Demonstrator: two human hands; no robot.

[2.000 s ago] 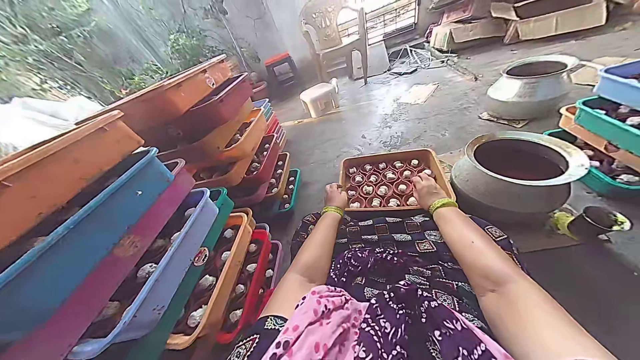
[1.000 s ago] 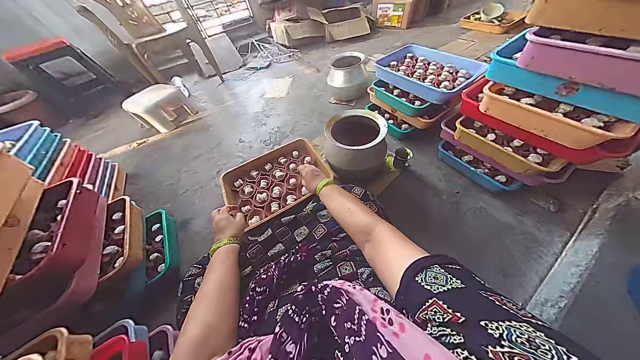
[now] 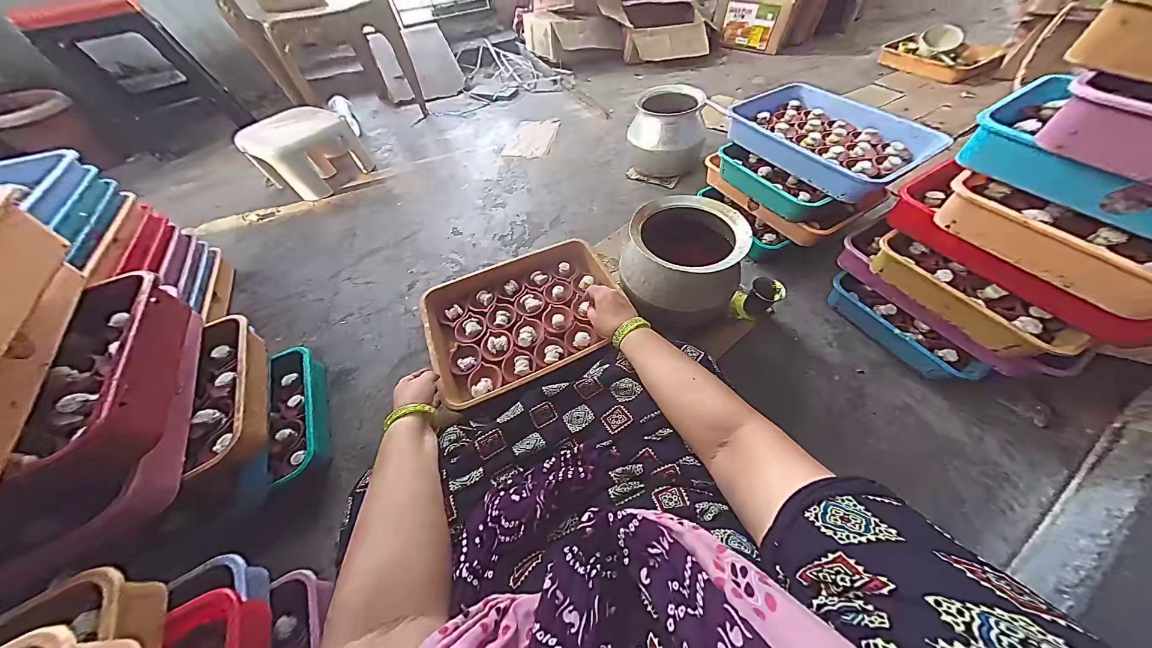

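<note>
An orange plastic tray (image 3: 429, 337) rests over my lap, filled with rows of small reddish round cups, each with a white plug (image 3: 526, 337) on top. My left hand (image 3: 418, 391) grips its near left corner. At the right side, my right hand (image 3: 607, 309) holds the rim, its fingers reaching over the inner edge beside the plugs. A wide metal pot (image 3: 670, 290) of dark liquid stands just right of the tray. Beside that pot is a small dark cup (image 3: 765, 292) with yellow-green on it.
Stacked coloured trays stand at the left (image 3: 310, 423) and right (image 3: 990, 315). A blue tray (image 3: 841, 180) of plugged cups tops another stack behind the pot. Further back are a second metal pot (image 3: 666, 139), a white plastic stool (image 3: 301, 144), a chair (image 3: 315, 45) and cardboard boxes (image 3: 666, 40).
The view has swung to the right, bringing the right-hand stacks into sight. Both hands have stayed on the orange tray, which shows no plain change in its contents.
</note>
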